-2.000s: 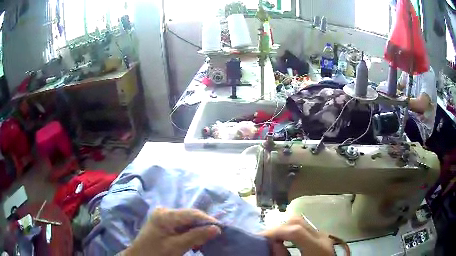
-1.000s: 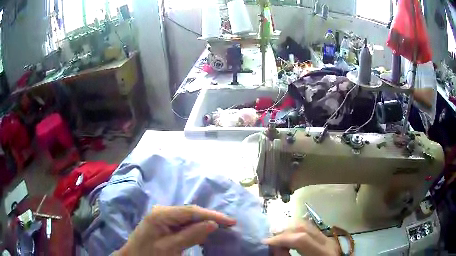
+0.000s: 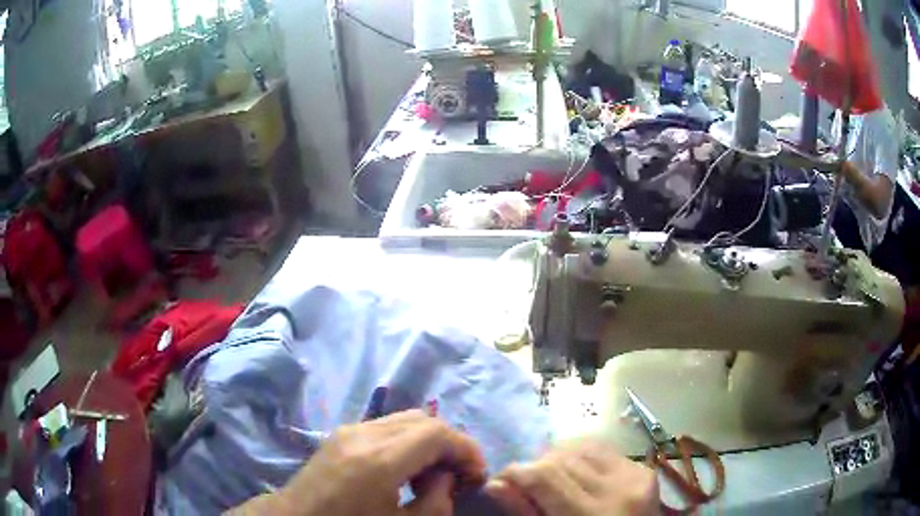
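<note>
A blue-grey garment [image 3: 343, 373] lies in soft folds on the white table, left of the sewing machine [image 3: 706, 312]. Its near edge is at my hands. My left hand [image 3: 388, 464] has its fingers curled and pinches the cloth at the bottom centre. My right hand [image 3: 580, 484] is close beside it, fingertips pinching the same edge. The exact grip is partly hidden by the fingers. Scissors with orange-brown handles [image 3: 686, 466] lie right of my right hand, blades pointing up and left, below the machine arm.
A round red-brown stool [image 3: 116, 459] with small tools stands at the lower left. Red cloth [image 3: 182, 338] is heaped beside the table. A small parts tray [image 3: 855, 454] is at the right. Thread cones [image 3: 745, 111] stand behind the machine. A person's arm [image 3: 865, 186] shows at the upper right.
My hands have come together at the cloth's edge, the left moving right. The view has tilted down, so the machine and table sit higher. The scissors now show fully beside my right hand.
</note>
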